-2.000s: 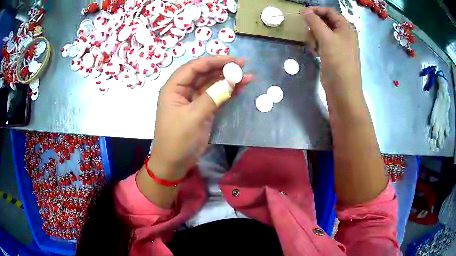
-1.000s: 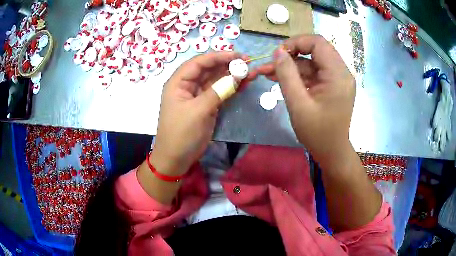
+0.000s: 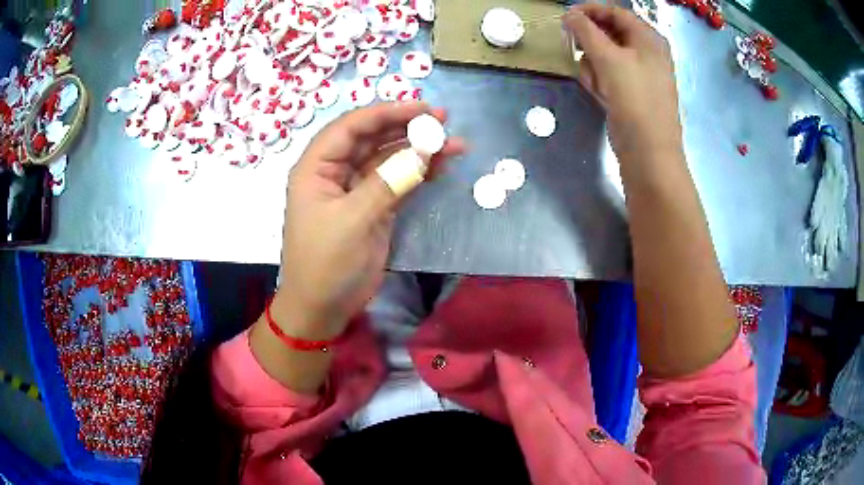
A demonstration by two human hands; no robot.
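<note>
My left hand (image 3: 355, 194), with a pale yellow wrap on the thumb, holds a plain white disc (image 3: 426, 134) between thumb and fingers. My right hand (image 3: 616, 57) is at the back of the bench and holds a thin pale stick (image 3: 543, 19). The stick's tip reaches the round white glue blob (image 3: 502, 27) on the brown cardboard pad (image 3: 455, 49). Three loose white discs (image 3: 541, 121) lie on the bench between my hands, two of them touching. A large heap of white discs with red patches (image 3: 275, 71) lies at the back left.
A tan ring (image 3: 83, 121) and a dark rectangle (image 3: 27, 206) lie far left. Red clusters (image 3: 758, 57), blue-handled pliers (image 3: 807, 137) and a white glove (image 3: 829, 213) are at the right. Blue bins (image 3: 33, 313) with red pieces stand below the bench edge.
My right hand has moved with the stick from the disc in my left hand back to the glue blob. My left hand still holds the white disc in about the same place.
</note>
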